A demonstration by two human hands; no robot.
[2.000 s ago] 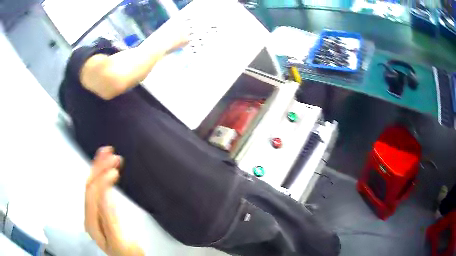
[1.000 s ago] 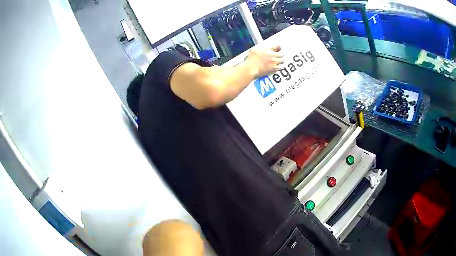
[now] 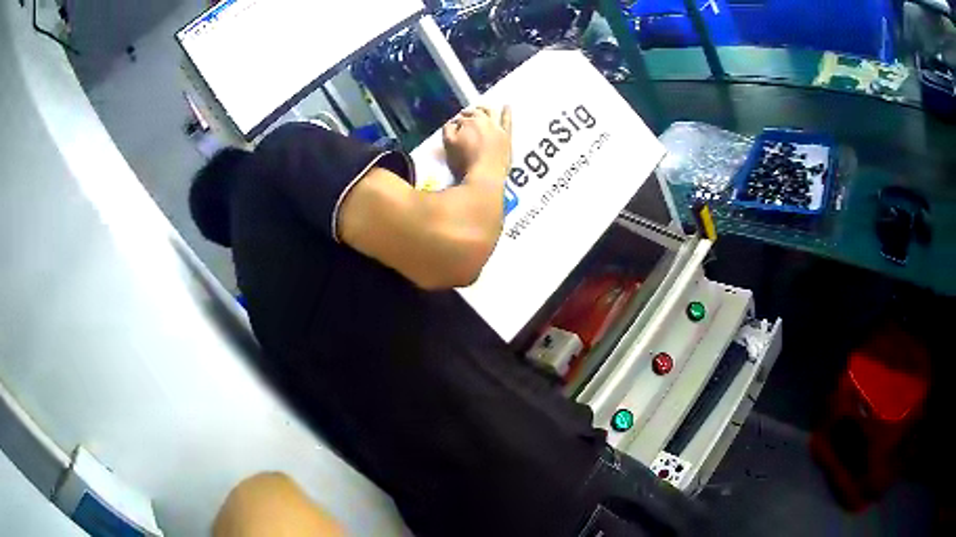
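The off-white shield box has its lid, marked "MegaSig", tilted open. Inside is a small white block on a red base. Green, red and green buttons line the box front. A rounded, blurred piece of bare skin, seemingly my left hand, is cut off by the bottom edge; its fingers do not show, nor whether it holds anything. It is left of the box and apart from it. My right hand is out of the picture.
A person in a black shirt leans between me and the box, hands at the lid. A monitor stands above. A blue tray of black parts and headphones lie on the green bench. A red stool is at right.
The view has shifted, bringing the lid lettering into sight. My hand, with fingers visible two seconds ago, is now a cut-off shape at the bottom. The coworker's hands have moved nearer the lid's left side.
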